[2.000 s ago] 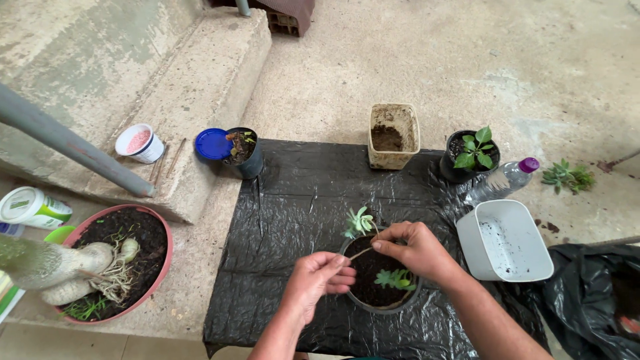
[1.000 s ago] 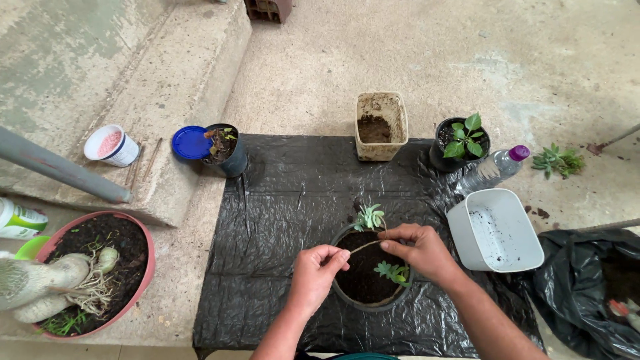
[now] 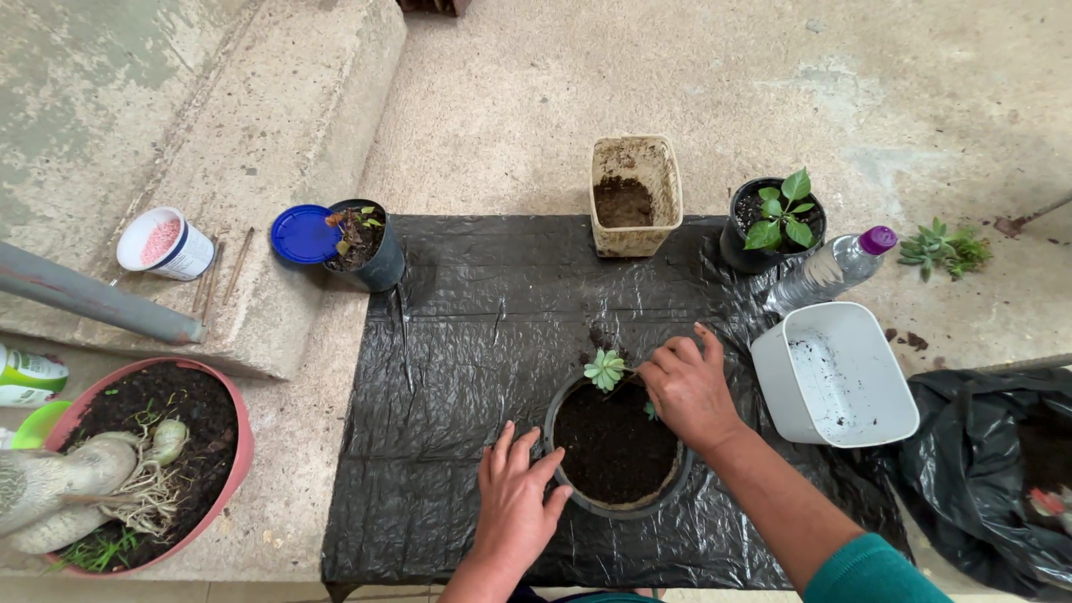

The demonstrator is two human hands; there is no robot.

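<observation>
A round grey pot [image 3: 620,507] full of dark soil stands on a black plastic sheet [image 3: 444,402]. A pale green succulent rosette [image 3: 605,370] leans at its far rim, and a bit of another small blue-green plant [image 3: 651,411] shows beneath my right hand. My right hand [image 3: 682,385] is at the pot's far right edge, its fingertips closed on a thin stem or stick by the rosette. My left hand [image 3: 519,494] rests at the pot's left rim, fingers spread and holding nothing.
Right of the pot are a white tub [image 3: 837,377], a water bottle [image 3: 825,272], a potted green plant [image 3: 783,222] and a black soil bag [image 3: 963,494]. Beyond stands a dirty square container [image 3: 636,201]. Leftward are a dark pot [image 3: 377,260] and a large terracotta-coloured planter [image 3: 243,435].
My left hand has let go of the thin stick and moved down to the pot's left rim. My right hand has shifted to the pot's far right side, and the leafy plant there is now mostly hidden.
</observation>
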